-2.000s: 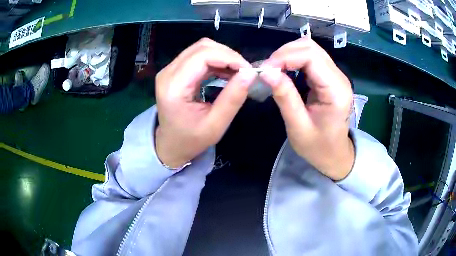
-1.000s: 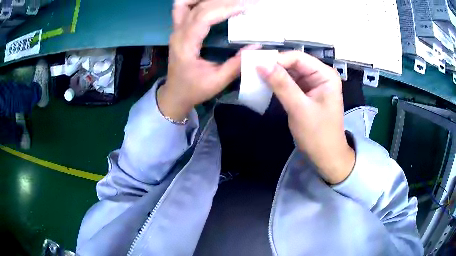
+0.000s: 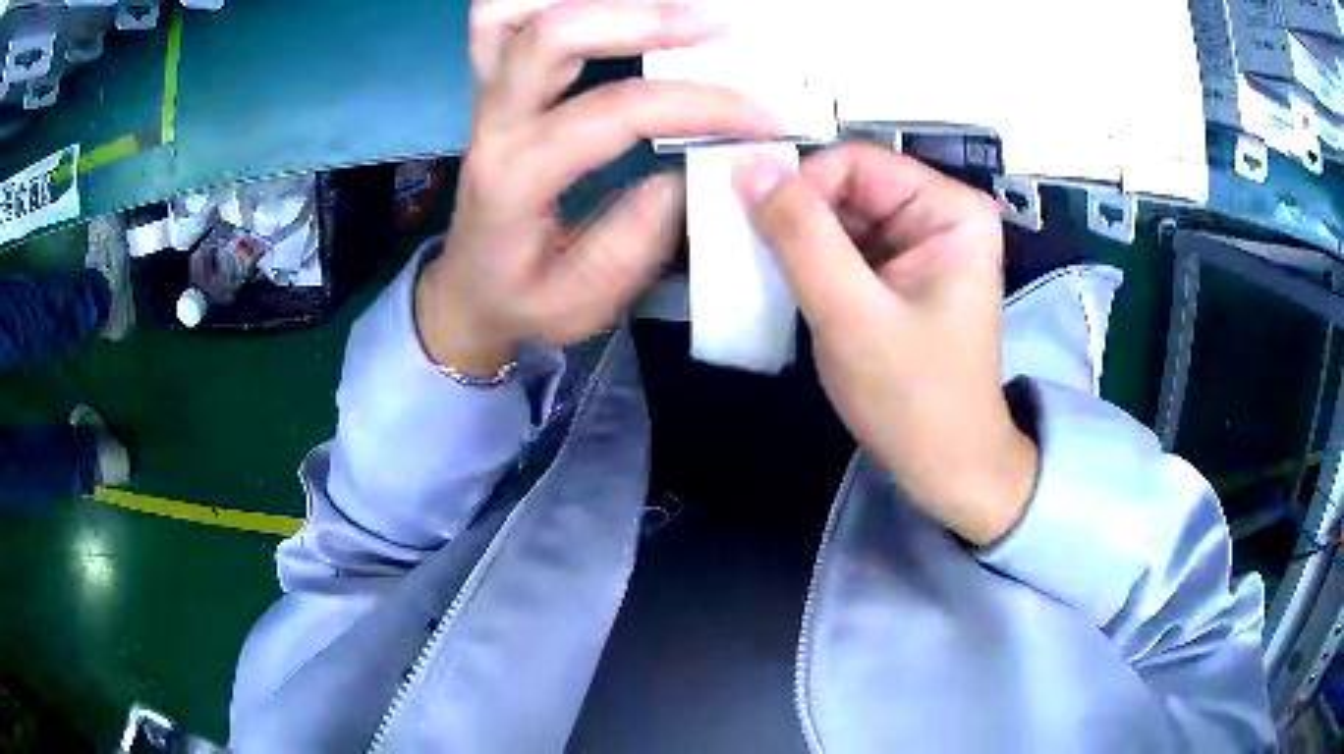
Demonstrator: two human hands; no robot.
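A short white label strip (image 3: 737,287) hangs from the fingertips of my right hand (image 3: 899,309), below the near edge of the white retail boxes (image 3: 1032,74). My right thumb presses on its upper part. My left hand (image 3: 568,192) lies over the left end of the nearest box, its fingers stretched across the box's near edge. The left thumb is bent beside the strip and blurred. Whether my left fingers pinch a sticker is hidden. Hang tabs (image 3: 1111,215) stick out from the box ends at right.
More boxes with tabs (image 3: 1275,111) stand at the right, and some at the far left (image 3: 33,59). A dark bin of white scraps (image 3: 243,258) is on the floor at left. A person's shoe (image 3: 100,446) shows near it. A grey metal frame (image 3: 1179,346) stands at right.
My hands have parted from their fingertip-to-fingertip pinch. My left hand has moved up onto the box end. The white strip now hangs from my right hand. A second shoe has come into view at left.
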